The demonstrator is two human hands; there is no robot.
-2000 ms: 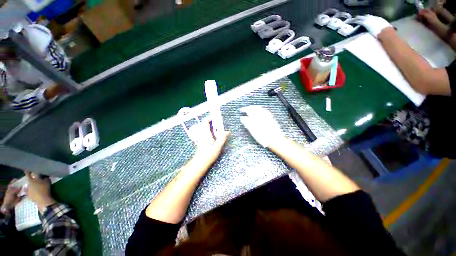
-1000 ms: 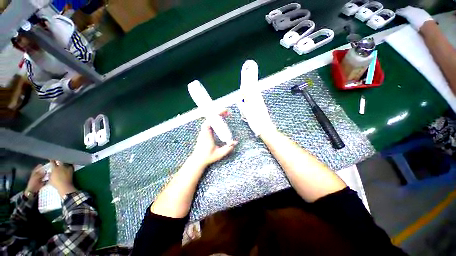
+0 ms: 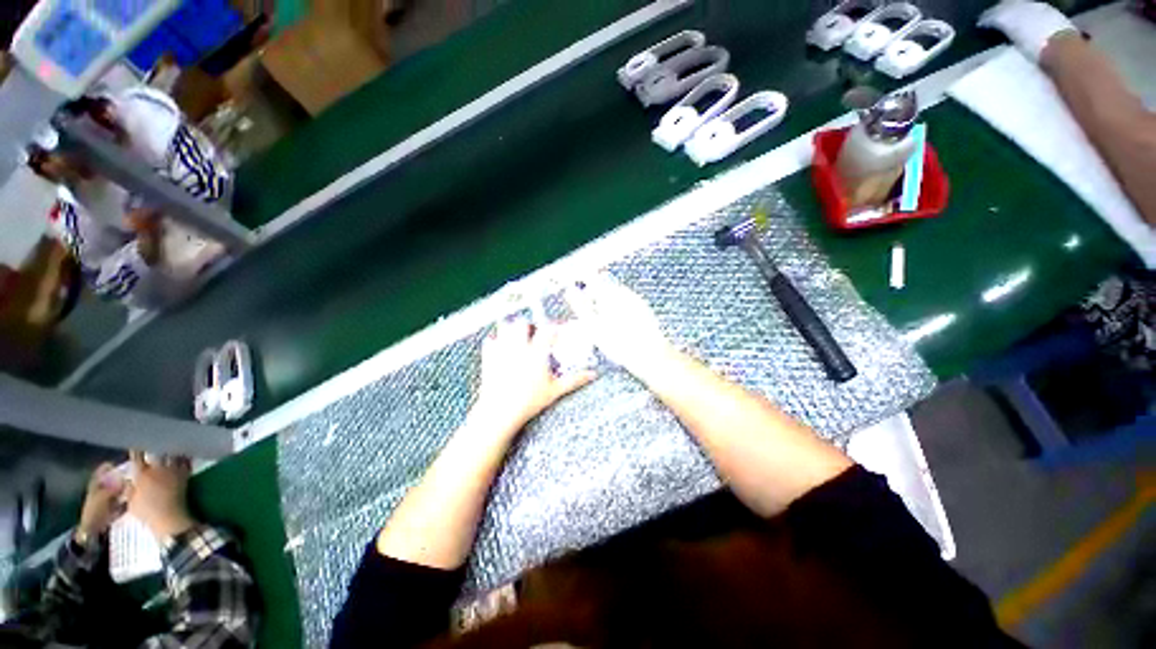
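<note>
My left hand (image 3: 513, 374), bare, is over the silvery bubble wrap mat (image 3: 634, 437), its fingers curled around a white plastic part (image 3: 571, 342). My right hand (image 3: 619, 327), in a thin white glove, is close against it at the same part. The part is overexposed and mostly covered by my fingers, so its shape and exact outline cannot be made out. The glove merges with the white part. A mallet (image 3: 792, 304) with a black handle and a small yellow face lies on the mat to the right of my hands.
A red tray (image 3: 881, 218) with a dispenser bottle (image 3: 875, 159) stands right, near a small white stick (image 3: 898, 266). Loop-shaped parts (image 3: 716, 121) lie on the green belt (image 3: 418, 228), with a pair (image 3: 224, 380) at left. Other workers' hands show at both sides.
My hands, apart one second ago with a long white part at each, have come together over the mat. The white parts no longer stick out beyond my fingers.
</note>
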